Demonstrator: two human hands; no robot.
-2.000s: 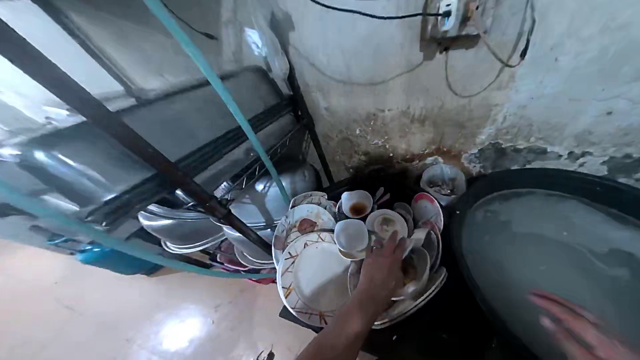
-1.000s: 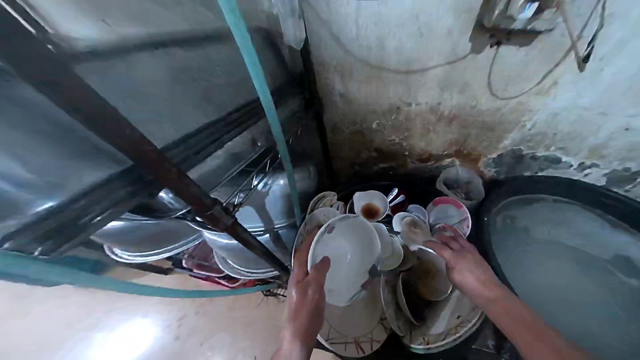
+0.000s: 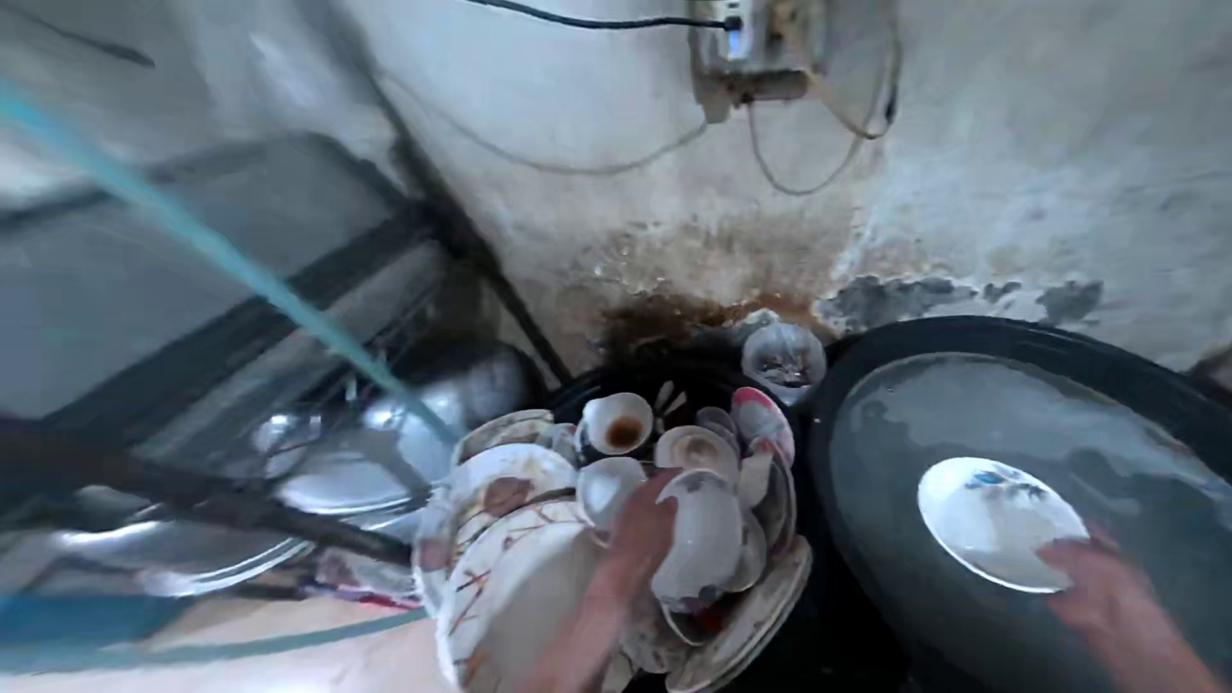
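My right hand (image 3: 1107, 577) grips the rim of a white plate or shallow bowl (image 3: 996, 520) with a blue mark, over the black tub of cloudy water (image 3: 924, 423). My left hand (image 3: 630, 549) reaches over a heap of used dishes, its fingers at a white bowl (image 3: 701, 539); whether it grips the bowl cannot be told. Near those fingers is a small white cup (image 3: 610, 489). Behind it a cup with brown residue (image 3: 618, 423) stands beside spoon handles. Large plates with brown streaks (image 3: 481, 587) lie on the heap's left side.
A clear plastic container (image 3: 784, 358) with scraps stands by the stained wall (image 3: 731, 231). A dark metal rack (image 3: 241, 510) with metal trays and a teal strap (image 3: 250, 274) occupies the left. Above, cables hang from an electrical socket box (image 3: 756, 58).
My right hand has moved from the dish heap to the water tub, and a white dish is now at its fingers. My left hand has moved from the heap's left side to its middle.
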